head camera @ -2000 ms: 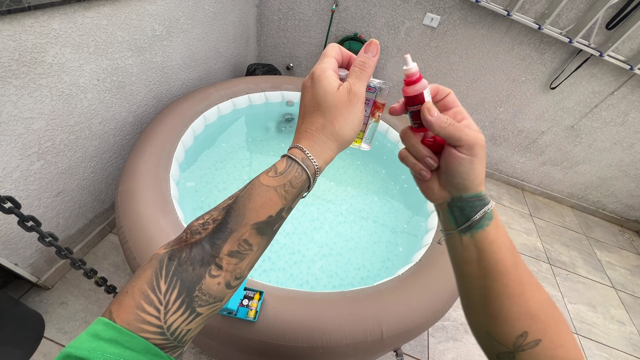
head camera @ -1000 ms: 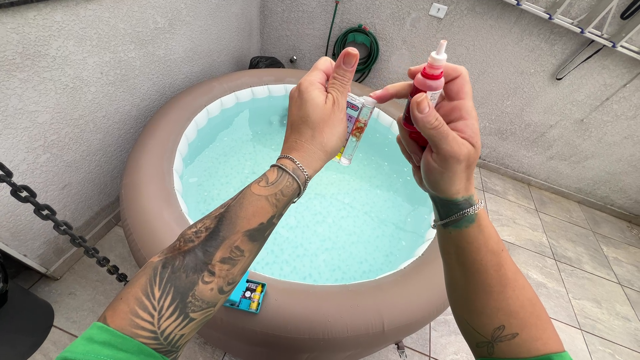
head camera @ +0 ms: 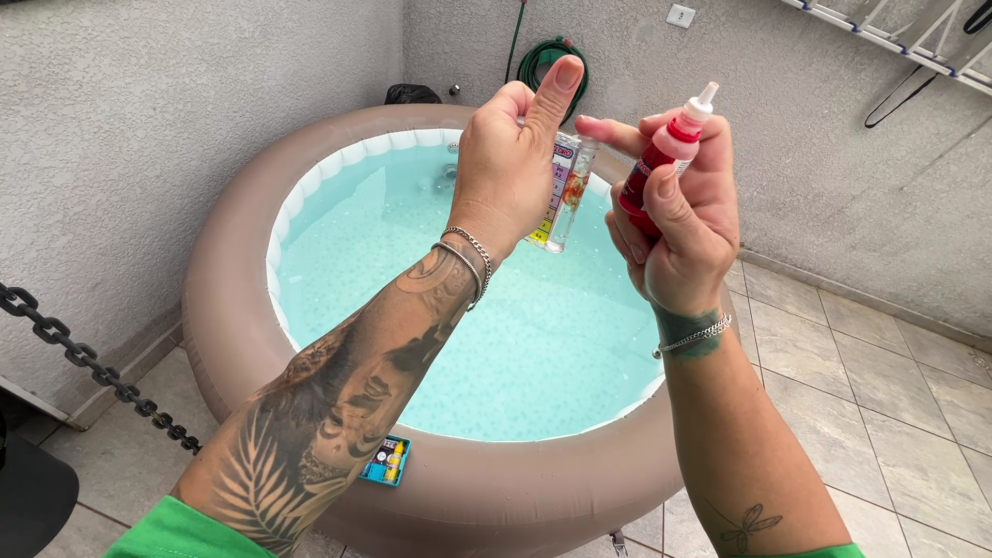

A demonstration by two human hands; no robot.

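Note:
Above the pool water, my left hand grips a clear water test tube block with a colour scale down its side. Red-orange drops show in the liquid of its right-hand tube. My right hand holds a small red dropper bottle, its white nozzle pointing up and uncapped. The right index fingertip lies at the top of that tube. A blue test kit case with a yellow-capped bottle inside sits on the near rim of the round inflatable pool, partly behind my left forearm.
A black chain hangs at the left beside a dark rounded object. Rough grey walls stand behind the pool, with a coiled green hose, a wall outlet and a white drying rack. Grey floor tiles lie at the right.
The right index finger has come to the top of the test tube. Two seconds ago it was curled near the bottle, a little apart from the tube. Both hands keep their holds.

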